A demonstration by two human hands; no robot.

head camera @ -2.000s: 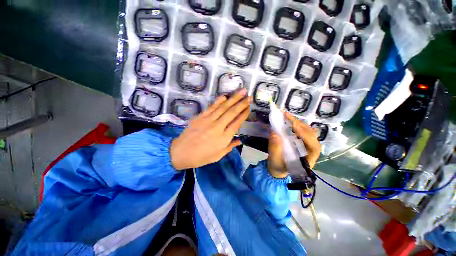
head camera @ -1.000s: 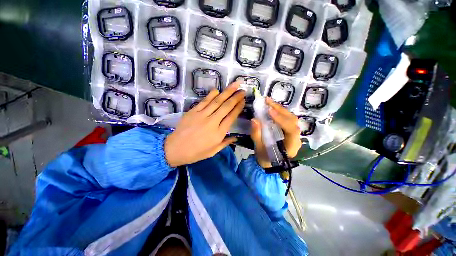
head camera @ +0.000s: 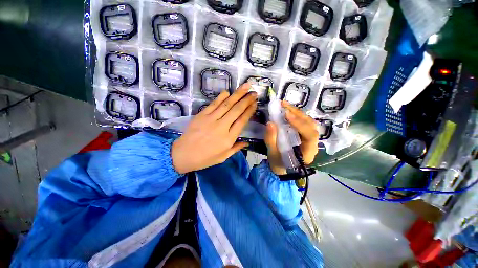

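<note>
A large translucent blister tray [head camera: 144,47] lies in front of me, its pockets holding rows of black watch housings [head camera: 262,49]. My right hand [head camera: 294,137] grips a translucent glue syringe [head camera: 283,128] like a pen. The yellowish needle tip [head camera: 272,91] is at the right edge of a housing [head camera: 260,84] in a near row. My left hand [head camera: 214,133] lies flat, palm down, over the tray's near edge, its fingertips at the left side of that housing and covering part of it. Whether the tip touches the housing cannot be told.
At the right are a black dispensing controller [head camera: 437,115] with a red display, a blue perforated sheet [head camera: 394,99] and a white paper piece [head camera: 414,88]. A thin hose [head camera: 354,152] and a blue air line [head camera: 361,194] run near my right hand. Pocketed sheets [head camera: 461,209] lie at the far right.
The tray has shifted left in view since the first frame. The syringe tip has moved from one housing to the one at its right. My left hand has stayed beside the tip.
</note>
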